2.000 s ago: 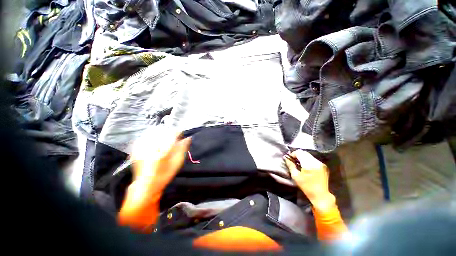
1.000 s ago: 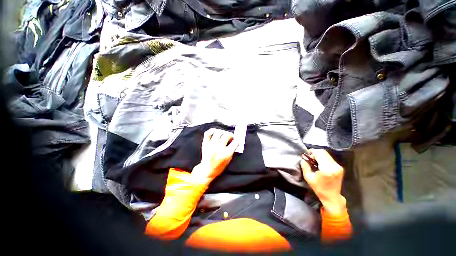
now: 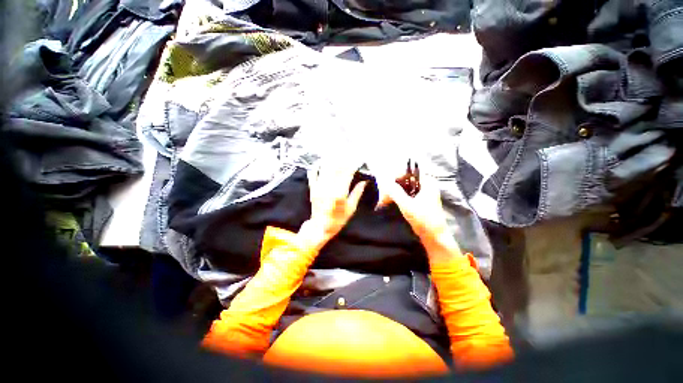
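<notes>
A grey and black denim jacket (image 3: 247, 135) lies spread in front of me, its upper middle washed out by glare. My left hand (image 3: 333, 198) is on the black panel at the jacket's middle, fingers and thumb pinching cloth at the seam. My right hand (image 3: 419, 206) is just right of it, with a small dark tool, perhaps thread snips (image 3: 408, 182), in its fingers. The tool's points are too blurred to tell. The jacket's lower part with brass buttons (image 3: 341, 302) hangs toward my lap.
Crumpled dark jackets (image 3: 67, 135) lie at the left. More lie along the back and a grey pile (image 3: 554, 179) with brass buttons is at the right. A yellow-green printed cloth (image 3: 187, 60) shows behind. A beige surface with a blue strip (image 3: 583, 273) is at lower right.
My right hand has moved left and up from the jacket's right edge with the dark tool. My left hand has moved right to the middle. The pale strip beside it no longer shows.
</notes>
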